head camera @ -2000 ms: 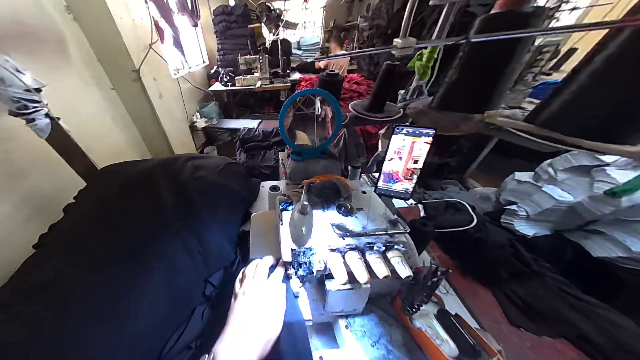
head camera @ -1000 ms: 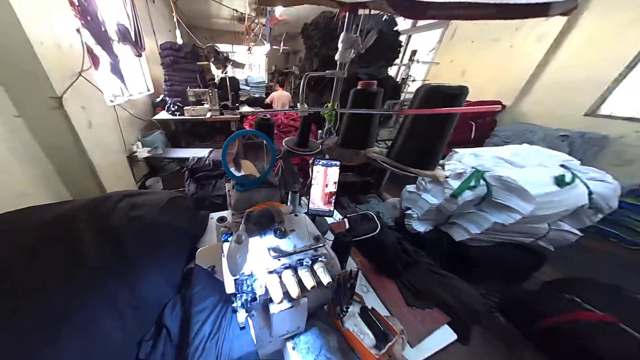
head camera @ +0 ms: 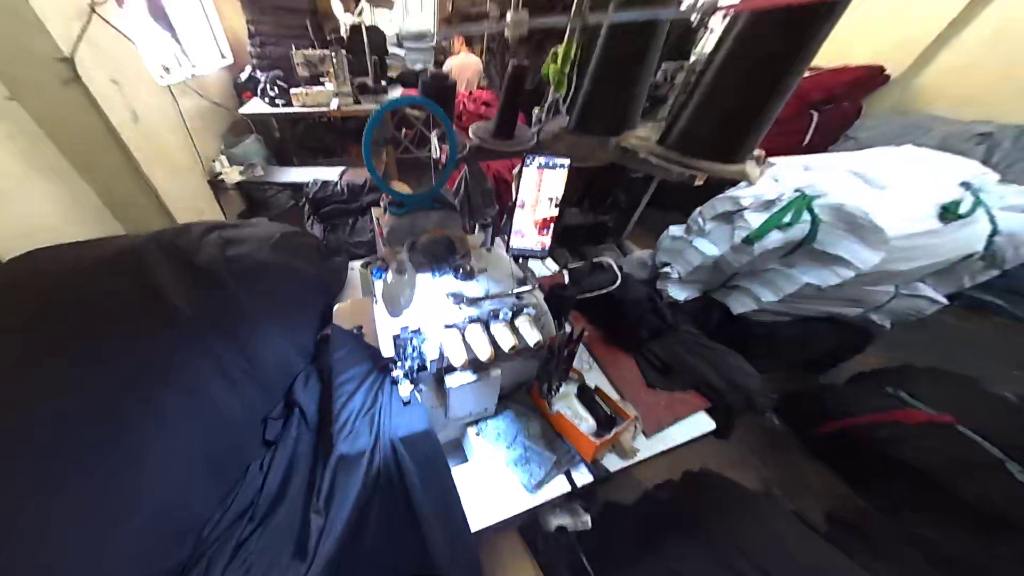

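Neither my left hand nor my right hand can be seen. An overlock sewing machine [head camera: 472, 390] stands on a white table, its needle area [head camera: 410, 364] brightly lit. Several pale tension knobs [head camera: 480, 342] line its front. Dark blue fabric [head camera: 360, 432] lies against the machine's left side and drapes over the table's front edge. Behind the machine head rises a blue ring [head camera: 366, 148], with a lit phone [head camera: 540, 206] upright to its right. An orange box [head camera: 570, 428] on the table holds a dark object and a white one.
Large black thread cones [head camera: 740, 84] stand above the table at the right. White bundles tied with green strips [head camera: 872, 232] lie farther right. Dark cloth [head camera: 144, 344] is heaped at the left. At the back a person [head camera: 463, 66] is near another sewing machine [head camera: 316, 72].
A hand, apparently my left, was on the fabric beside the needle area two seconds ago and is out of view now. The view has shifted between frames.
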